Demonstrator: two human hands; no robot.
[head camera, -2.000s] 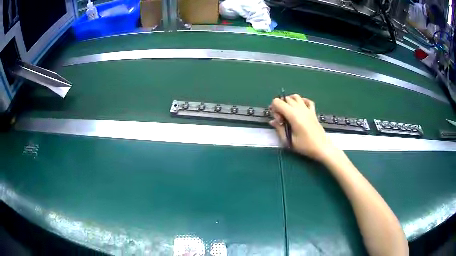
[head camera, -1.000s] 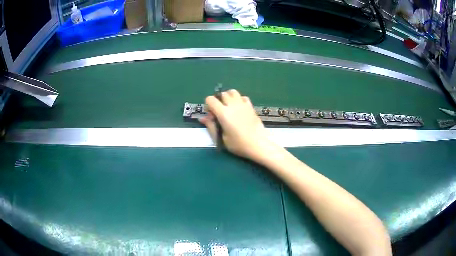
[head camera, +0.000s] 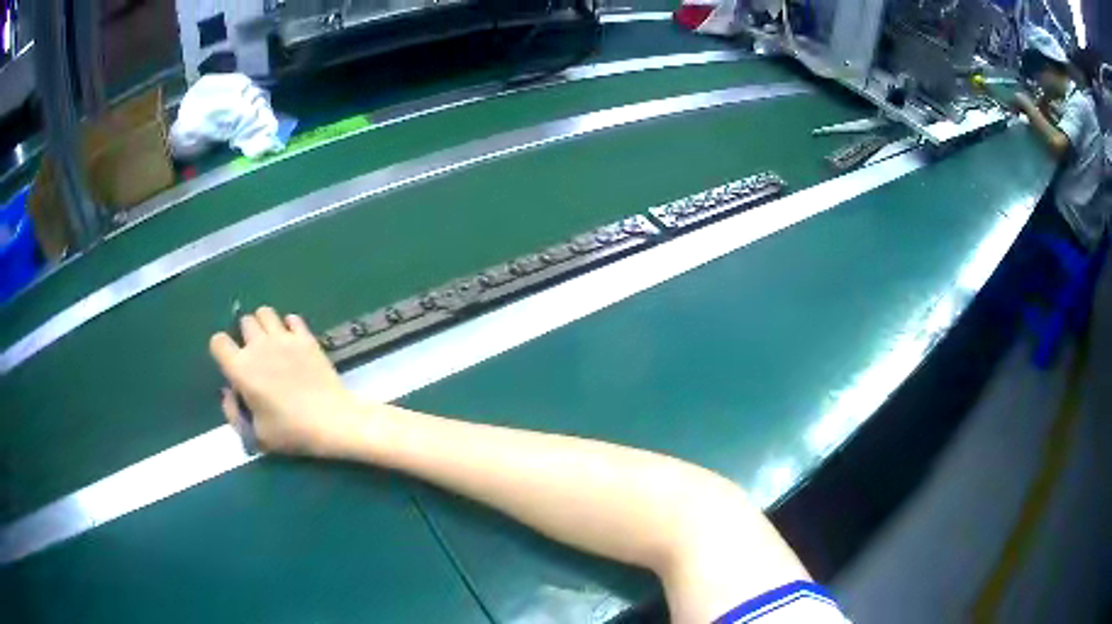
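Note:
My right hand (head camera: 287, 380) is closed around dark tweezers (head camera: 245, 429), held upright like a pen; only their ends show past the fingers. The hand is at the near left end of a row of carrier bars (head camera: 457, 296) and hides that end. The bars lie end to end on the green belt along the silver rail, with small dark parts in a line on top. Another carrier bar (head camera: 722, 199) lies beyond, past a small gap. Whether the tweezers touch a part cannot be told. My left hand is not in view.
The silver rail (head camera: 585, 283) runs beside the bars, and a second rail (head camera: 402, 178) lies farther back. A white cloth (head camera: 228, 115), a cardboard box (head camera: 128, 152) and a blue bin (head camera: 17, 244) are at the left. A person (head camera: 1073, 134) sits beyond a machine at the right.
The view has swung to the right, so the bars now run diagonally and a person shows. My right hand has moved left along the bars to their end, still holding the tweezers.

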